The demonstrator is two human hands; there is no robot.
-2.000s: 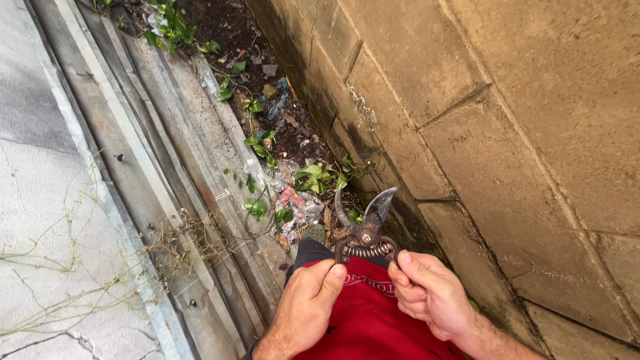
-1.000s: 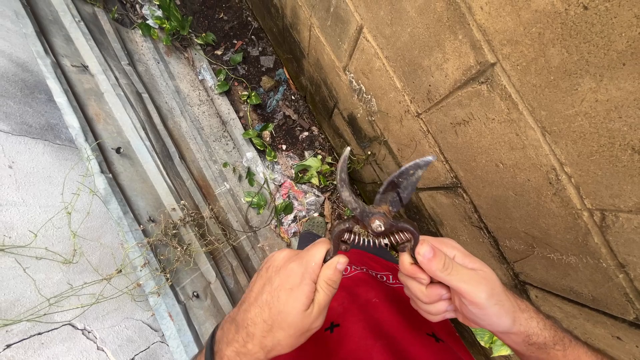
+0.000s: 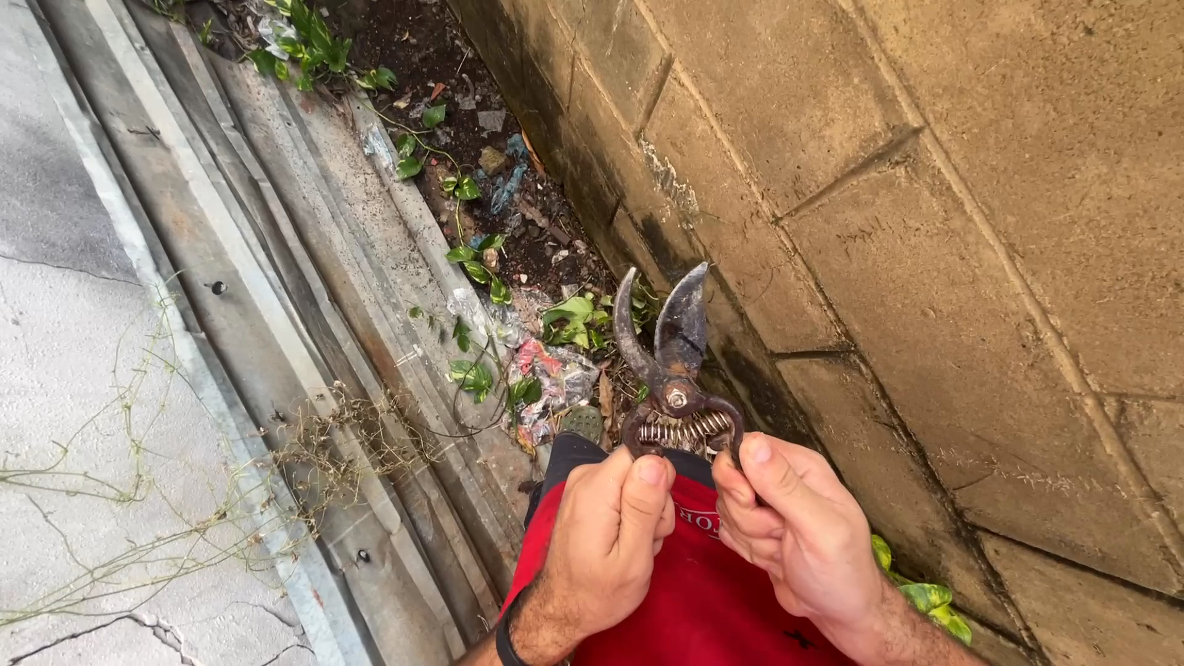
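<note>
A pair of worn bypass pruning shears [image 3: 677, 398] is held up in front of my red shirt, with its blades pointing away from me and parted. Its dark, rusty handles are spread, and a coil spring shows between them. My left hand [image 3: 610, 536] grips the end of one handle between thumb and fingers, and a dark band circles that wrist. The other handle is pinched by my right hand [image 3: 795, 527]. Most of both handles' lower ends is hidden by my fingers. Beyond the blades, variegated vine leaves [image 3: 573, 319] grow near the ground.
A stained concrete block wall [image 3: 925, 277] rises on the right. Corrugated metal sheets [image 3: 305, 305] lie along the left, with dry tangled stems [image 3: 351, 444] over them. Between them runs a strip of dark soil [image 3: 444, 55] with crumpled plastic litter [image 3: 555, 375] and a trailing vine.
The shears' blades stand closer together than one second ago, when they were spread wider. Both hands keep hold of the handles throughout.
</note>
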